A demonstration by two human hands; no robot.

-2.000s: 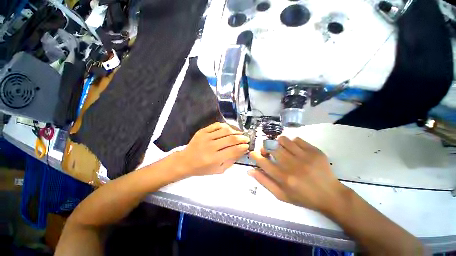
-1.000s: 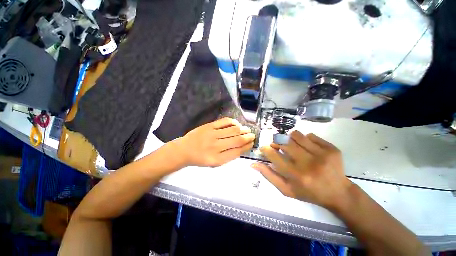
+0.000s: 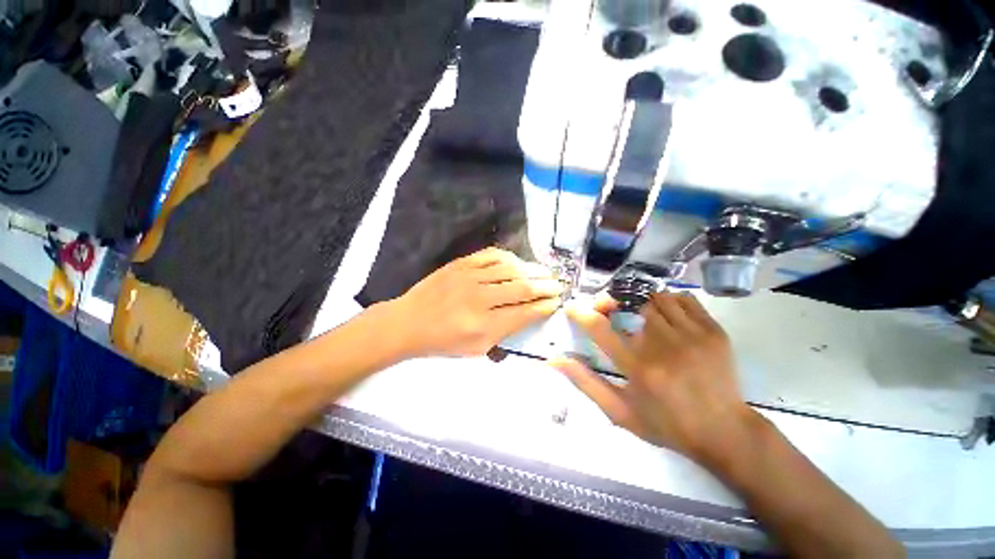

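A smaller dark fabric piece (image 3: 458, 202) lies left of the sewing machine head (image 3: 753, 120), its near edge at the needle area. My left hand (image 3: 475, 306) lies flat on this fabric, fingertips beside the presser foot (image 3: 564, 268). My right hand (image 3: 666, 371) is bent just right of the needle, fingertips close to my left fingertips below the tension dial (image 3: 731, 268). What my right fingertips touch is too small to tell. A small dark corner (image 3: 499, 354) shows below my left hand.
A long dark fabric panel (image 3: 316, 164) lies at left over brown board (image 3: 164, 328). Yellow-handled snips (image 3: 61, 289) and a grey vented box (image 3: 44, 142) are further left. Black fabric (image 3: 906, 257) hangs at right. The ruler-taped table edge (image 3: 524, 477) runs in front.
The view has shifted, so the machine head sits further right. More of the smaller dark fabric shows behind my left hand, and a dark corner now shows below it. Both hands stay at the needle.
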